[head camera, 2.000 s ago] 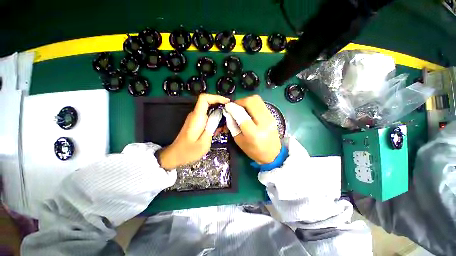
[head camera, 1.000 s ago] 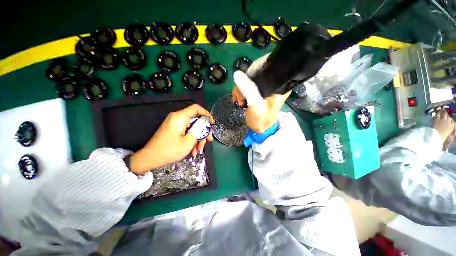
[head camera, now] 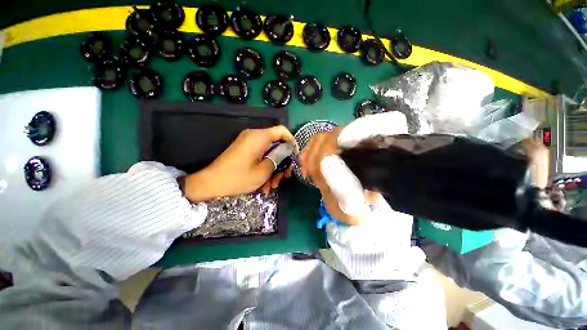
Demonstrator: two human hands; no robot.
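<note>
My left hand, with a white cot on a fingertip, holds a small black unit over the right edge of the parts tray; the fingers cover most of it. My right hand, with white cots and a blue wrist strap, grips the thick black electric screwdriver, held nearly level with its tip end towards the unit. The tip is hidden by the fingers. The screw dish is partly behind my right hand. Silver metal parts lie in the near half of the black tray.
Many round black units stand in rows at the back. Two more lie on a white pad at left. A clear bag is at back right, above a green box partly hidden by the screwdriver. A neighbour's sleeve is at right.
My right hand has left the unit, taken the screwdriver and brought it down beside my left hand. My left hand keeps the unit near the tray's right edge. The view has shifted.
</note>
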